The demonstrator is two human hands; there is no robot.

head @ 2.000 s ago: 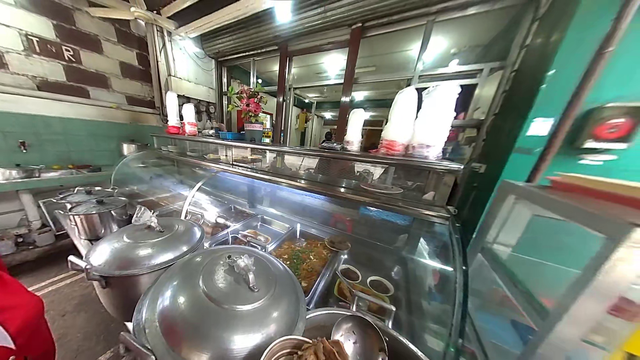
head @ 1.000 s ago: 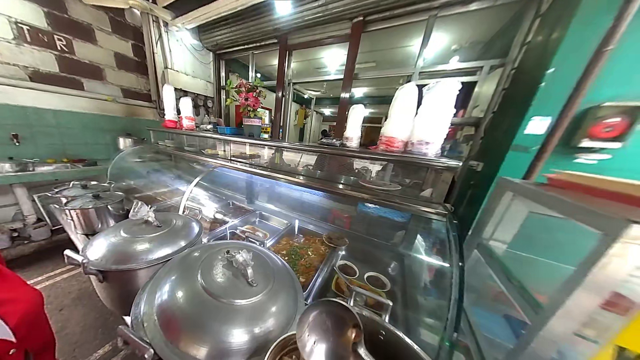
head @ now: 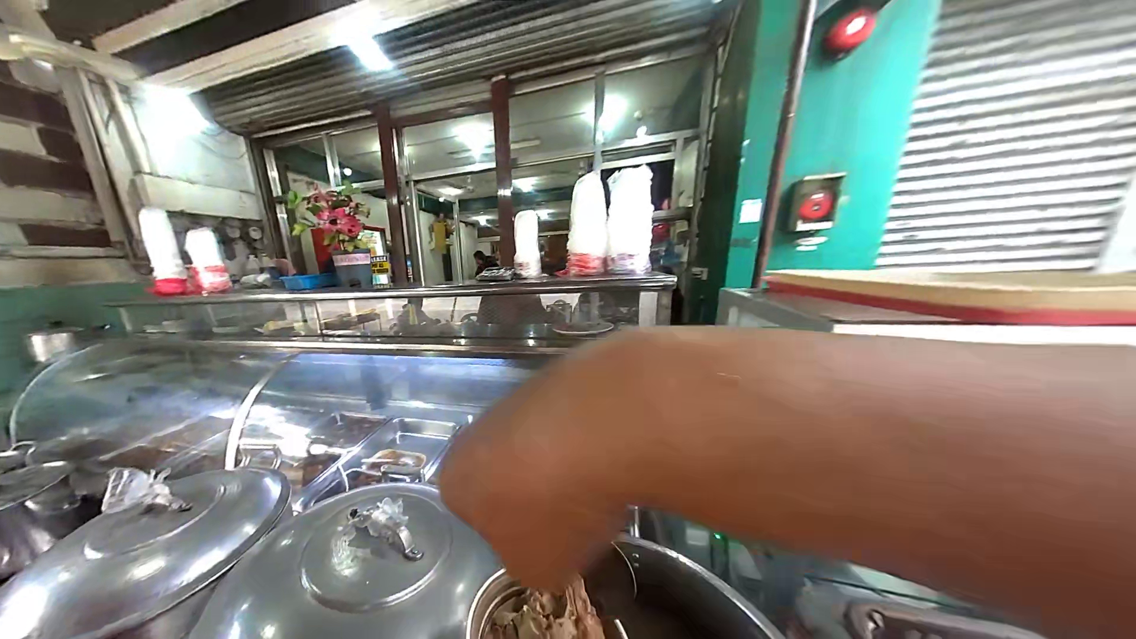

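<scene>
My right hand (head: 541, 488) reaches in from the right, its forearm crossing the view, and bends down over a metal bowl (head: 484, 599) of what looks like cooked meat (head: 555, 617). Its fingers are hidden, so whether it holds anything cannot be told. The bowl sits at the near side of a large open metal pot (head: 701, 572) with dark contents. Left of the bowl is a big lidded pot, its domed metal lid (head: 355, 568) bearing a handle wrapped in clear plastic. My left hand is out of view.
A second lidded pot (head: 151, 541) stands at the left. Behind the pots runs a curved glass display case (head: 355, 382) with metal trays (head: 422, 435). On its top shelf are stacked cups (head: 587, 222) and a flower pot (head: 352, 266). A counter with a red edge (head: 958, 306) stands at the right.
My right arm has come into view from the right, over the bowl and open pot. The ladle seen over the pot earlier no longer shows. The view has turned right and up.
</scene>
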